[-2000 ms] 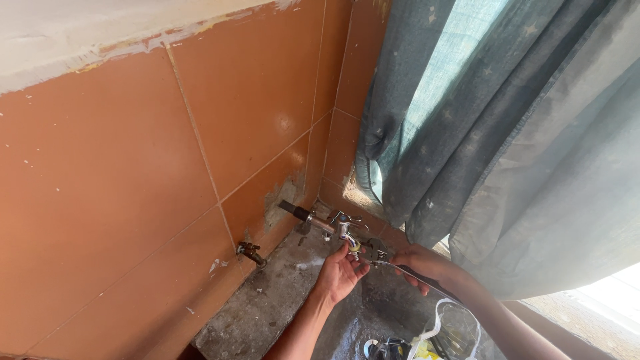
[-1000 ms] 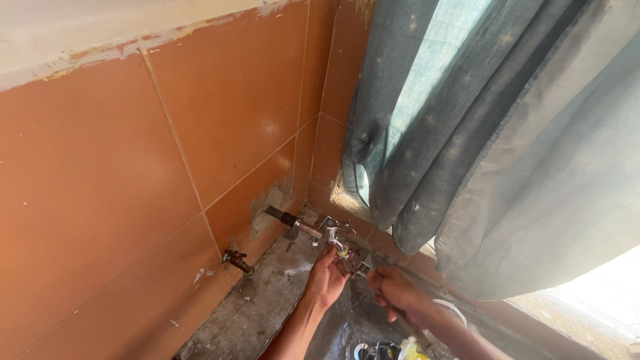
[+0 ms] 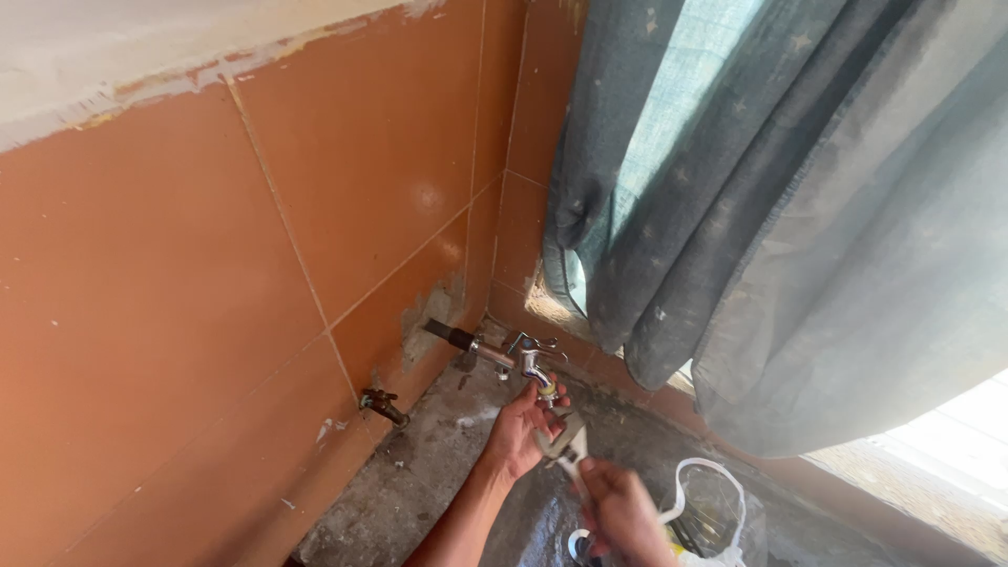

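Observation:
A chrome faucet point(image 3: 531, 361) stands out from the tiled wall on a metal pipe point(image 3: 492, 354) with a black sleeve near the wall. My left hand point(image 3: 520, 437) has its fingers around the fitting point(image 3: 547, 394) at the end of the faucet's spout, where a yellowish ring shows. My right hand point(image 3: 622, 504), slightly blurred, grips the handle of an adjustable wrench point(image 3: 568, 445). The wrench's jaws are beside my left fingers, just below the spout; whether they touch the fitting I cannot tell.
An older tap point(image 3: 384, 405) juts from the orange tiles at lower left. Below lies a rough concrete surface point(image 3: 425, 457). A clear plastic bag point(image 3: 748, 512) and a white strap point(image 3: 713, 465) are at lower right. A grey-blue curtain point(image 3: 709, 197) hangs at the right.
My right hand and the wrench have moved from the right of the spout to below it. My left hand stays at the spout's end.

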